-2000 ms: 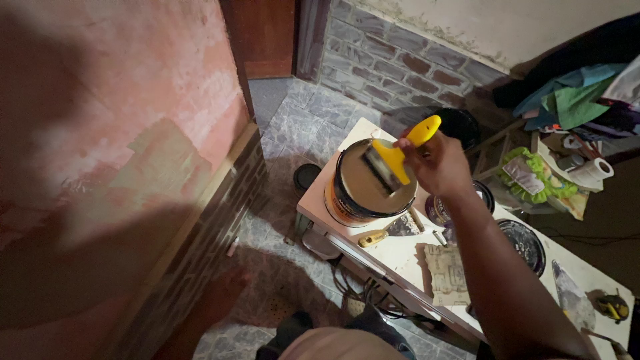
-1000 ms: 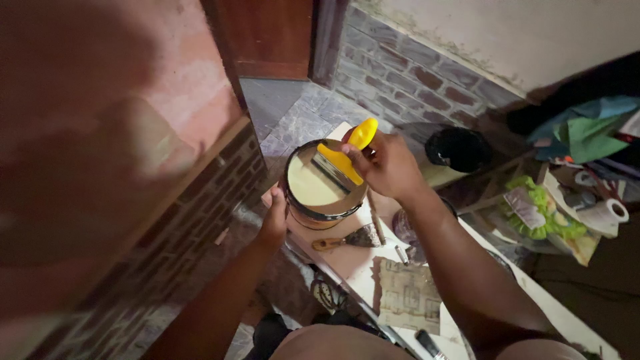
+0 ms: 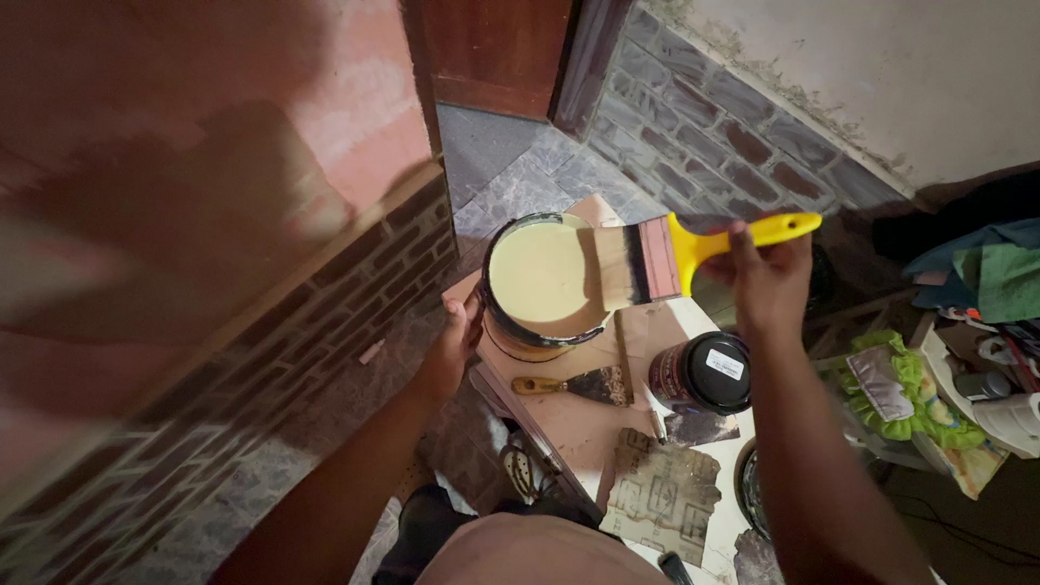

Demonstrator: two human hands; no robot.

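Observation:
My right hand point(image 3: 764, 272) holds a wide paintbrush point(image 3: 662, 256) by its yellow handle. The brush is level, its bristles coated in cream paint at the tip and dark near the ferrule, over the right rim of an open paint bucket point(image 3: 540, 272). Cream paint fills much of the bucket. My left hand point(image 3: 457, 345) rests against the bucket's left side, fingers partly hidden by it. Just below the bucket, a putty knife point(image 3: 573, 385) with a wooden handle lies on the table point(image 3: 561, 422). A closed jar with a black lid point(image 3: 715, 372) stands to the right.
Sandpaper point(image 3: 662, 496) and a round black-rimmed container point(image 3: 751, 491) are on the table nearer me. A brick-patterned wall point(image 3: 325, 341) runs along the left. A reddish wooden door point(image 3: 500, 53) is ahead. Shelves with cloths point(image 3: 1007, 268) stand at the right.
My left hand has come to the bucket's side since two seconds ago. The brush, over the bucket's inside a second ago, has moved right to its rim.

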